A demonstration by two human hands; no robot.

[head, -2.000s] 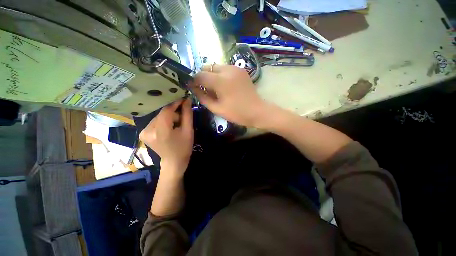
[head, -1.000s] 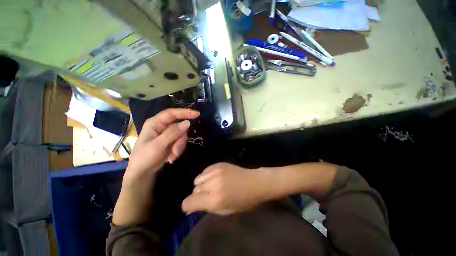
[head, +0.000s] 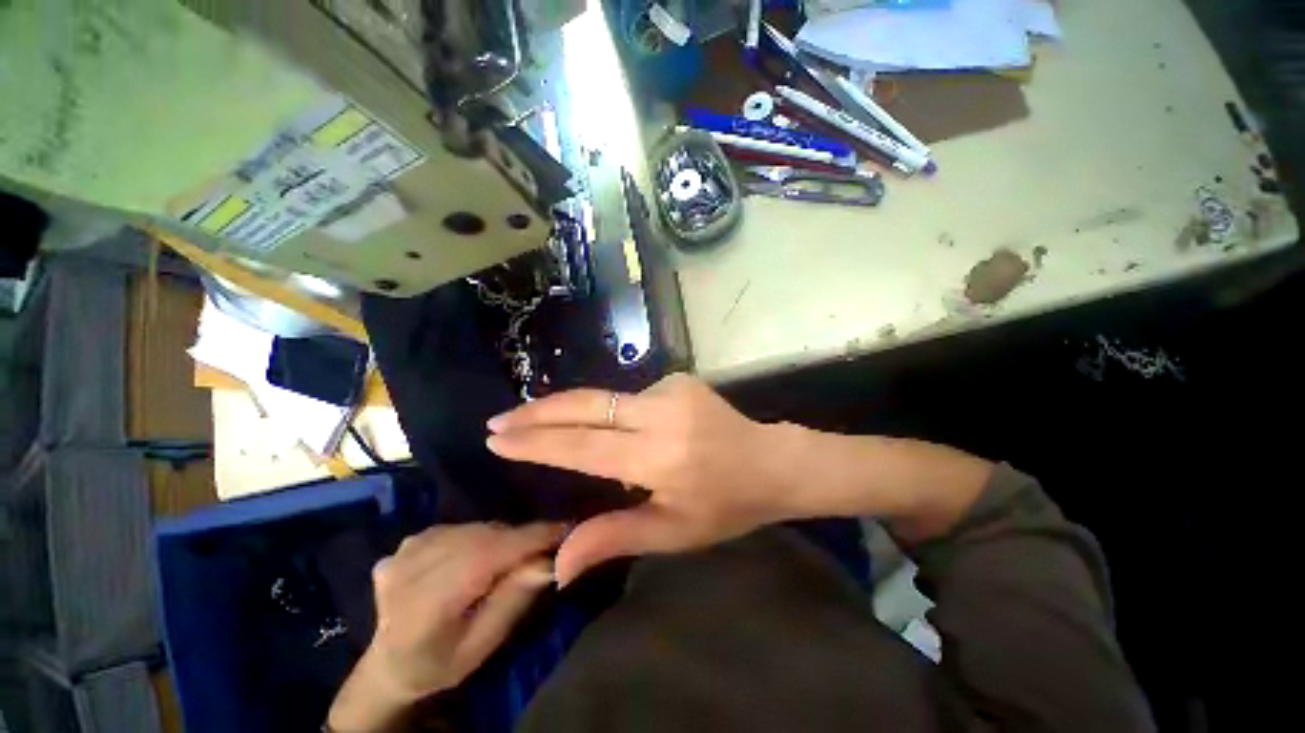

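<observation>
A dark garment piece (head: 444, 358) with pale scroll embroidery lies on the machine bed under the sewing machine head (head: 415, 215) and runs down to the lap. My right hand (head: 644, 465) lies over the cloth, palm down, with its fingers stretched and its thumb apart. My left hand (head: 458, 602) is at lower left of it, its thumb and fingers closed on the dark cloth close to my right thumb. The fold between them is hard to make out. The metal slide cover (head: 616, 265) is right of the cloth.
A bobbin container (head: 694, 186), pens (head: 773, 136) and grey metal snips (head: 813, 186) lie on the table (head: 930, 244) at right, with papers (head: 930, 36) behind. At left are a smartphone (head: 316, 371) on papers and a blue bin (head: 272, 516) holding embroidered dark cloth.
Both hands first left the needle area. Since then my left hand has moved down to the cloth near the lap, and my right hand has moved up and spread over the cloth. More embroidery shows.
</observation>
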